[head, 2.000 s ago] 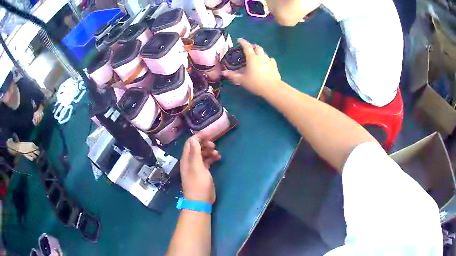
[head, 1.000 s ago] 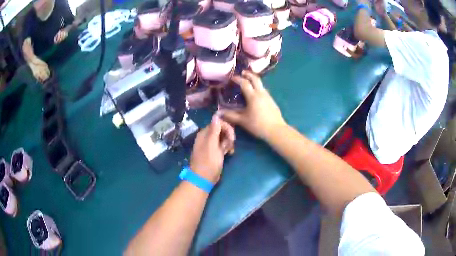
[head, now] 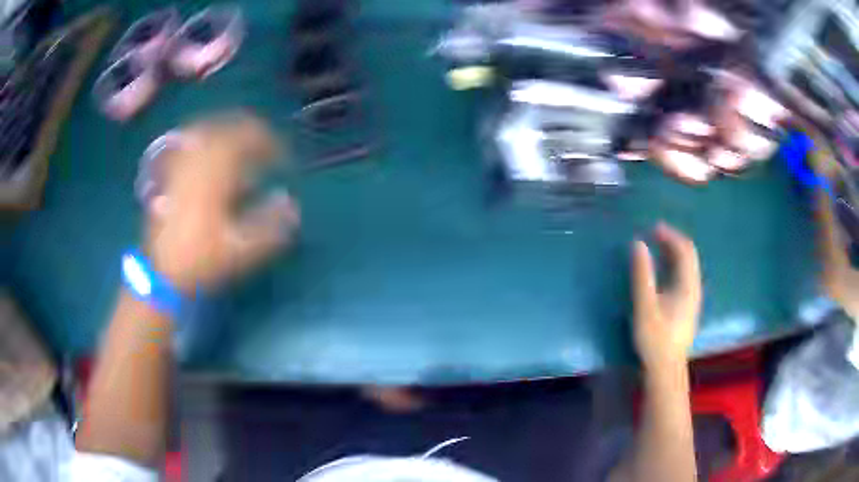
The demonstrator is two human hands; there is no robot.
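The view is blurred. My left hand [head: 212,202], with a blue wristband, is over the left part of the green mat, thumb and fingers apart. A speaker [head: 151,169] with a pale rim shows at the hand's left edge, mostly hidden behind it; I see no clear grip on it. My right hand [head: 671,306] is at the right near the bench's front edge, fingers apart and empty.
Several pink speakers [head: 205,42] lie at the back left. A row of dark loose frames [head: 330,111] is right of them. The silver screw feeder [head: 556,136] stands at back centre-right, beside stacked speakers [head: 690,141]. Another person's arm [head: 834,235] is at far right.
The view has swung left. My hands, earlier together by the stacked speakers, are now far apart. My left hand has moved to the lone speaker; my right hand is away from the stack.
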